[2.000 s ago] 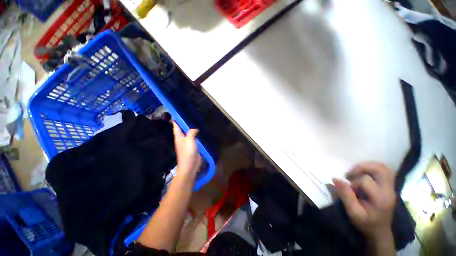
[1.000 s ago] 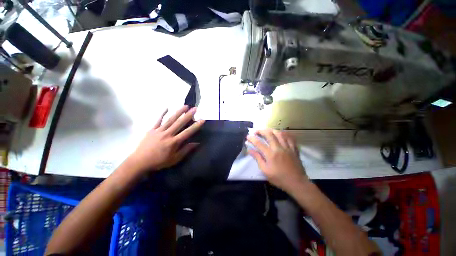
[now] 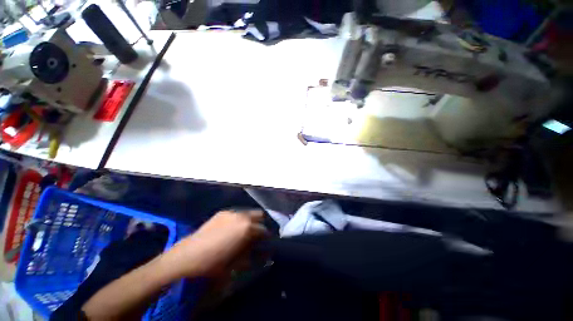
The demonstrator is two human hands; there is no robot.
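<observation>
My left hand (image 3: 234, 241) is blurred, below the table's front edge and beside the blue basket. Its fingers are curled at the left end of the black cloth; whether they grip it cannot be told. The black cloth (image 3: 389, 263) spreads over the lap towards the right. A pale white fabric piece (image 3: 314, 219) shows crumpled along its upper edge, just below the table edge. My right hand is not in view.
The sewing machine (image 3: 433, 69) stands at the back right of the white table (image 3: 245, 150). Shears (image 3: 502, 187) lie at the right. A red tray (image 3: 114, 100) is at the left. The blue basket (image 3: 160, 221) holds black cloth. A second machine (image 3: 63, 66) is at far left.
The black cloth and narrow black strip have left the tabletop; black cloth now lies over the lap. My left hand has moved down off the table. My right hand has gone out of view.
</observation>
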